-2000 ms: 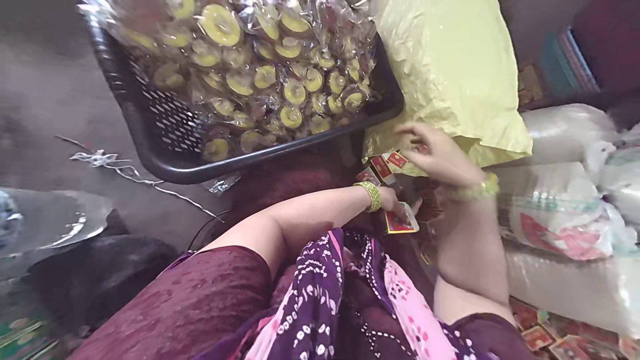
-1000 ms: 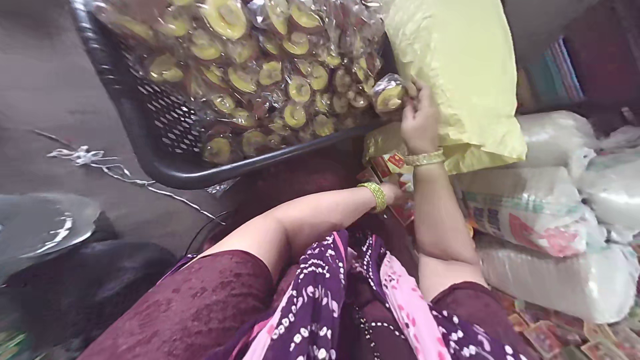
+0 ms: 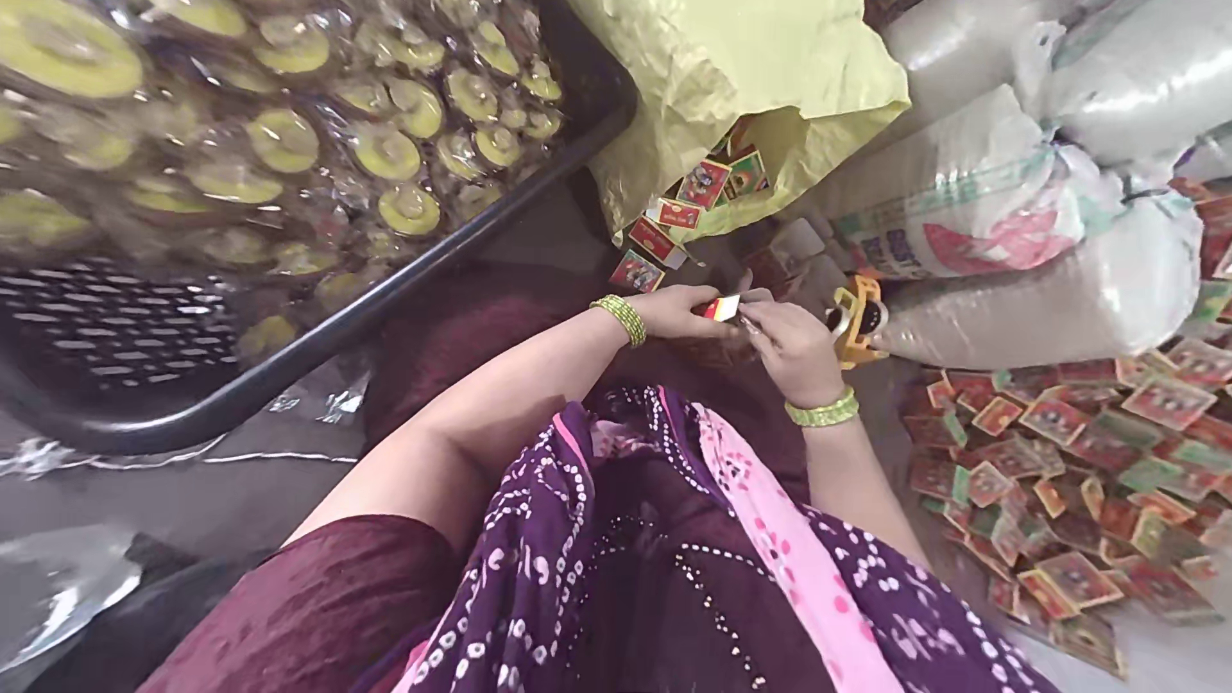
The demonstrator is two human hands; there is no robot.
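My left hand holds a small red, yellow and white printed card or packet over my lap. The fingers of my right hand touch its right side; whether they grip it or a second thing is hard to tell. Just above the hands, several small red and green printed cards spill from the mouth of a yellow plastic sack. At the upper left a black plastic basket holds many clear-wrapped pieces with yellow round parts.
Filled clear plastic bags lie at the right, beside an orange plastic object. A wide pile of red and green cards covers the floor at lower right. White string lies below the basket.
My right hand, which held a wrapped yellow piece at the basket's edge a second ago, has come down beside my left hand. That piece is no longer in it. The view has shifted.
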